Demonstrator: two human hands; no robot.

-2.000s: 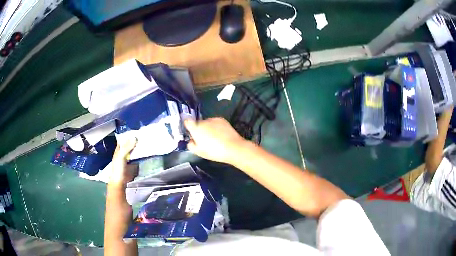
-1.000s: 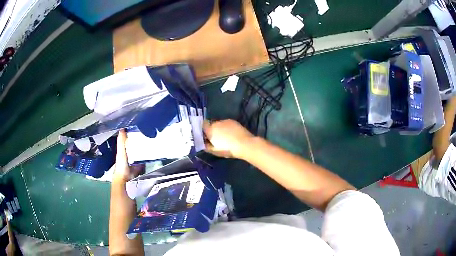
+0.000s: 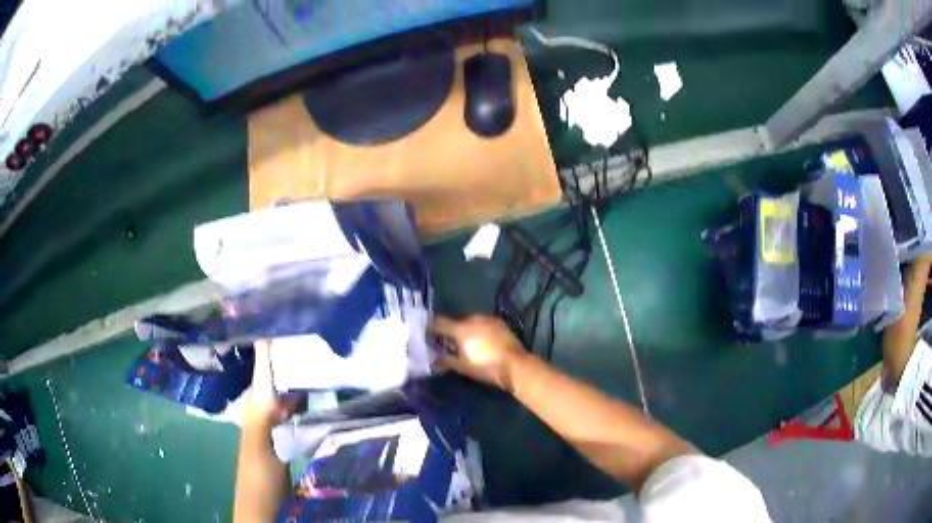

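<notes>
Several open blue and white retail boxes [image 3: 342,352] stand in a cluster at the left centre, their pale flaps raised. My left hand [image 3: 268,393] grips the cluster at its lower left side, fingers partly hidden by the boxes. My right hand [image 3: 478,347] holds the right side of the same boxes; its fingertips are blurred against the dark and pale edges. Another open box [image 3: 378,460] with a picture panel lies just below, nearest my body. A further blue box [image 3: 194,378] lies to the left, partly under the flaps.
A monitor [image 3: 347,46] and black mouse [image 3: 488,94] stand behind, on a brown board [image 3: 378,184]. Black cables [image 3: 542,268] and white scraps [image 3: 481,241] lie on the green bench. Blue boxes [image 3: 777,260] stand at right beside another person's arm [image 3: 904,317]. A red stool [image 3: 814,421] is below.
The view has tilted up, so everything sits lower in the picture. My right hand has moved down the boxes' right side. My left hand keeps its hold.
</notes>
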